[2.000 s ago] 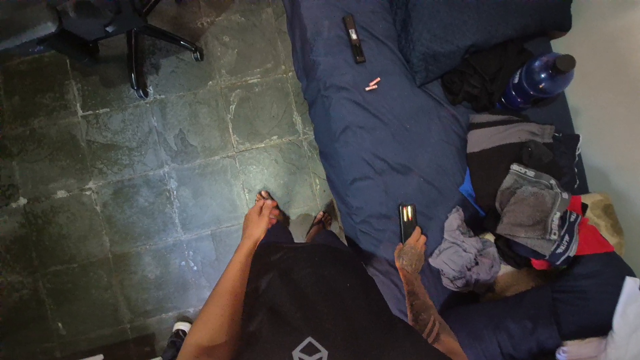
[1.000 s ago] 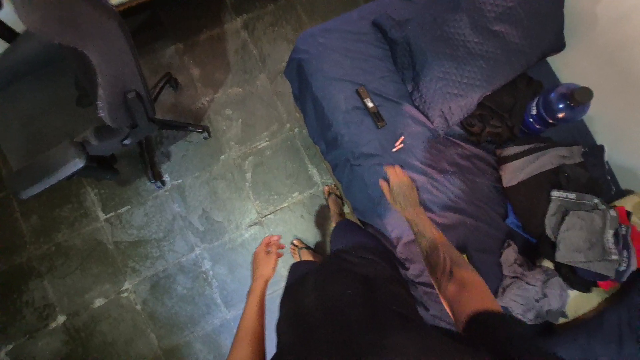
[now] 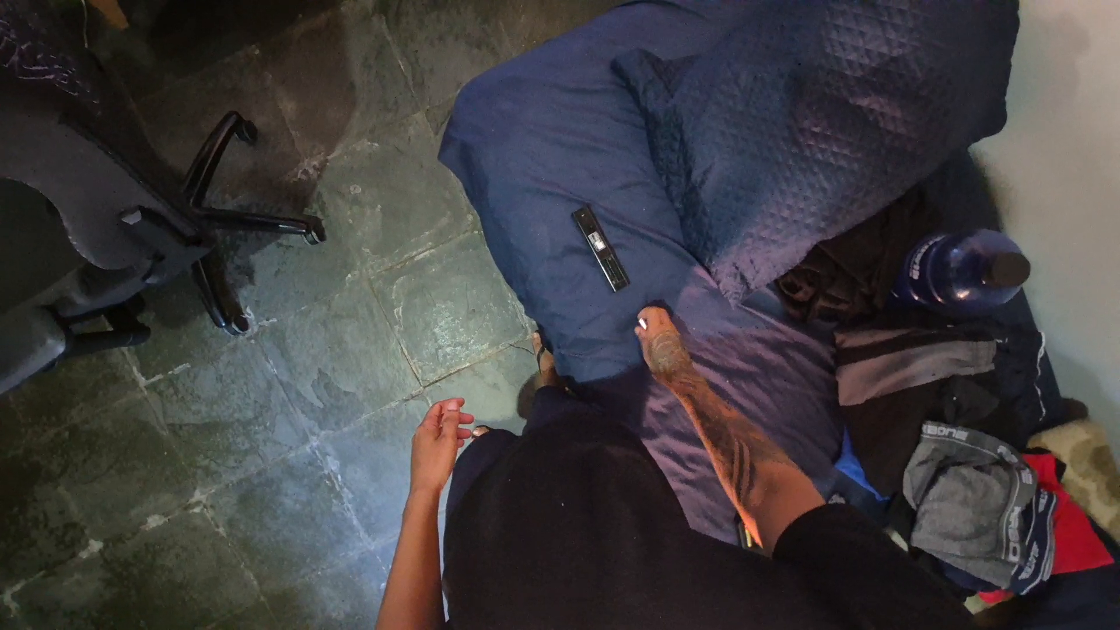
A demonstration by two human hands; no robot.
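My right hand [image 3: 661,343] is closed over the blue bedding [image 3: 560,157], with a small whitish end of a thing showing between its fingers. A short way above it lies a slim black device [image 3: 600,248] with a pale label, flat on the bedding. My left hand [image 3: 439,432] hangs over the floor beside my leg, fingers loosely curled and apart, with nothing seen in it. Part of another dark object [image 3: 745,534] shows under my right forearm, mostly hidden.
A quilted blue pillow [image 3: 787,131] lies at the top of the bed. Right of it are a blue bottle [image 3: 958,271] with a dark cap, and a heap of clothes with grey underwear [image 3: 967,503]. An office chair [image 3: 166,219] stands on the stone-tiled floor [image 3: 324,350] at left.
My right hand, which held a black object at first, moved up the bed empty, then closed at the spot where small pinkish-white sticks lay; they no longer show on the bedding.
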